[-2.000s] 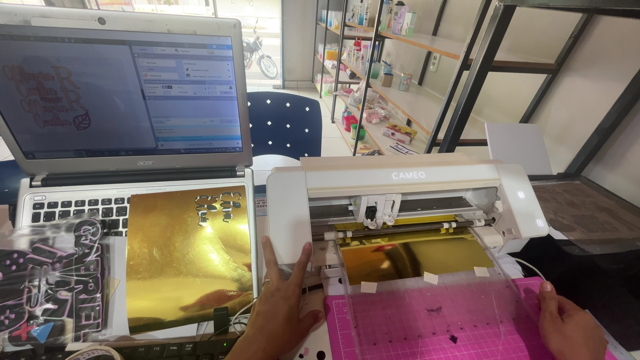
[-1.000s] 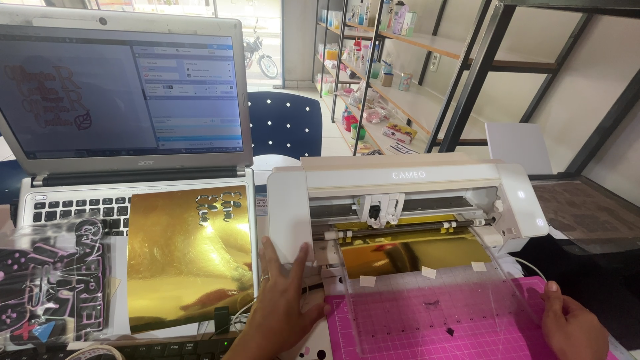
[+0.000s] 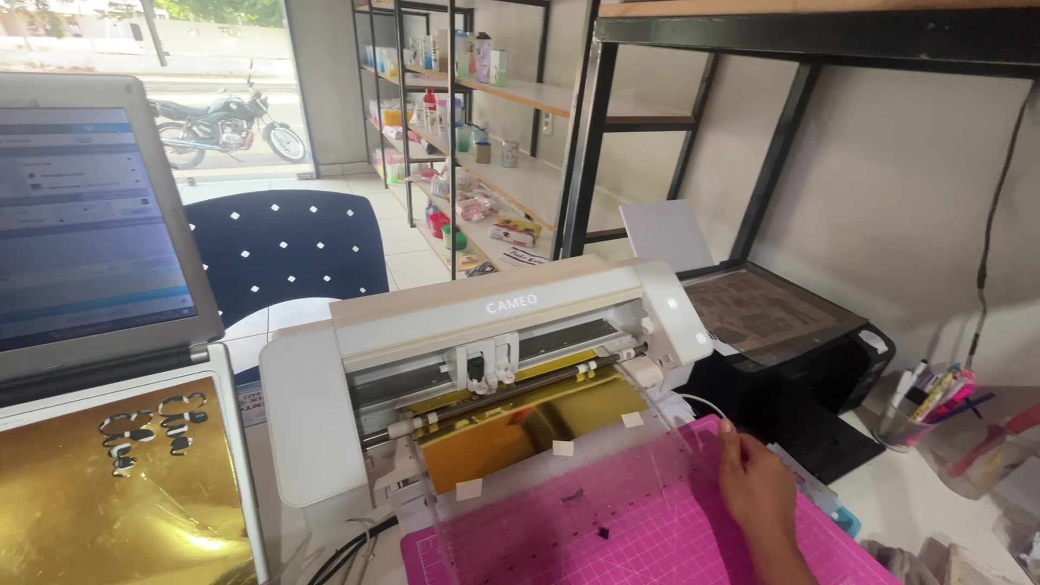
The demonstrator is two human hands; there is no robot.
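A white Cameo cutting machine (image 3: 520,305) stands on the table, with a transparent cutting mat (image 3: 561,496) lying partly under its roller. Gold foil sheet (image 3: 528,422) is fixed to the mat with small pieces of tape (image 3: 562,448). My right hand (image 3: 756,479) rests at the right edge of the pink cutting mat (image 3: 674,520), thumb and fingers near that edge and a thin white cable; whether it grips anything is unclear. My left hand is out of view. At the lower left, another gold sheet (image 3: 122,504) with cut-out shapes lies on the laptop (image 3: 203,325).
Behind the machine are a blue chair (image 3: 288,244) and shelves with products (image 3: 520,183). A black printer (image 3: 780,357) stands at the right, beside a cup of pens (image 3: 906,422). Black cables (image 3: 349,552) run left of the pink mat.
The view has turned to the right. My left hand, earlier at the machine's left front corner, is no longer in view. My right hand remains near the pink mat's right edge.
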